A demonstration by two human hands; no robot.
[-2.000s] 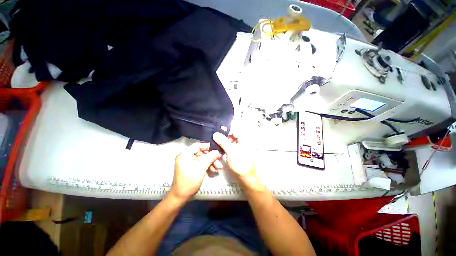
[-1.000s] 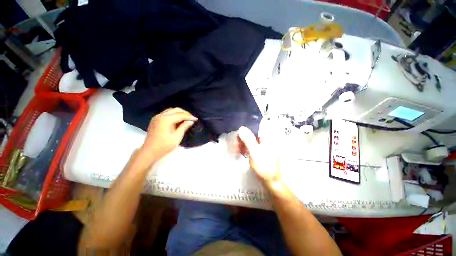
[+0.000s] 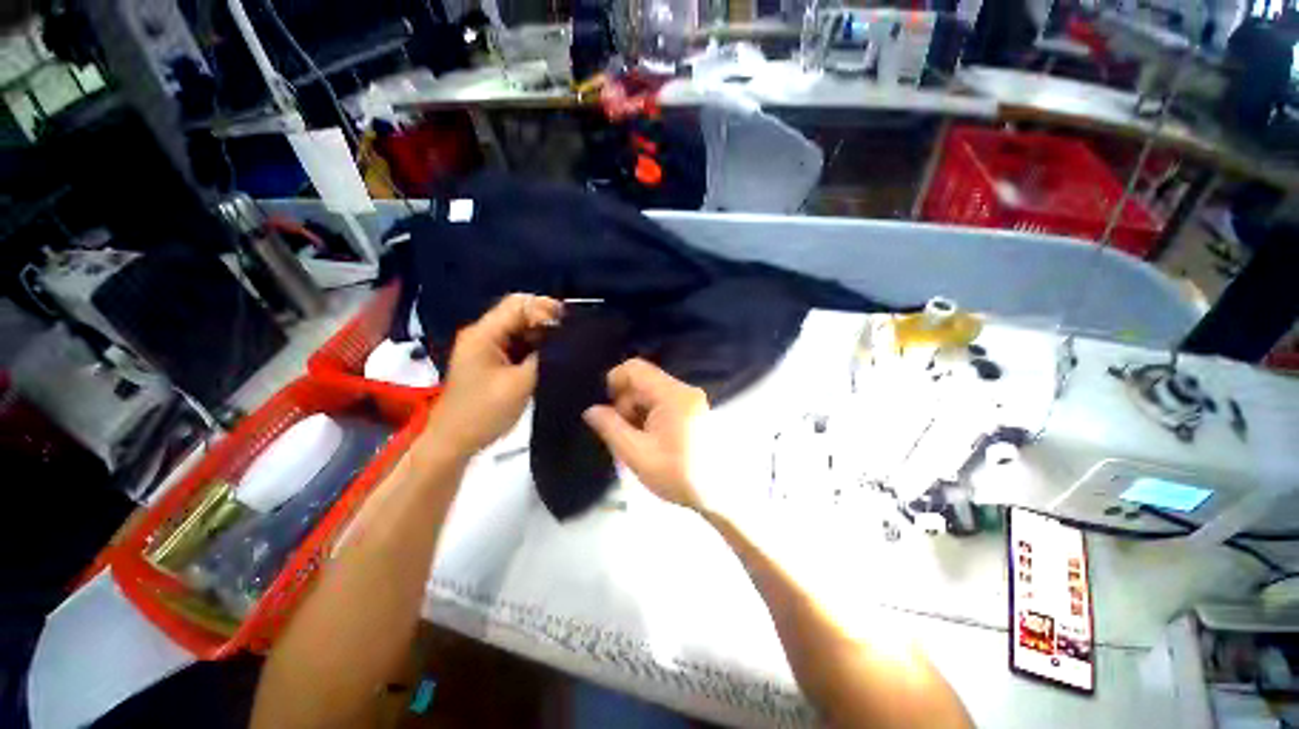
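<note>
A black garment piece (image 3: 570,456) lies bunched on the left and back of the white sewing table, with a narrow end pointing toward me. My left hand (image 3: 499,373) is raised at its left side, fingers pinched on the dark cloth beside a thin pale line. My right hand (image 3: 655,427) is at the cloth's right edge with bent fingers; whether they grip the cloth cannot be told. A small white label (image 3: 460,211) shows on the cloth at the back.
The white sewing machine (image 3: 1140,442) stands at the right, with a yellow thread cone (image 3: 936,331). A lit smartphone (image 3: 1051,598) lies in front of it. A red basket (image 3: 214,641) with bagged items is at the left. Other machine tables stand behind.
The view has tilted up and turned left. My hands have left the table's front part and are now higher against the dark cloth, whose narrow end shows between and below them.
</note>
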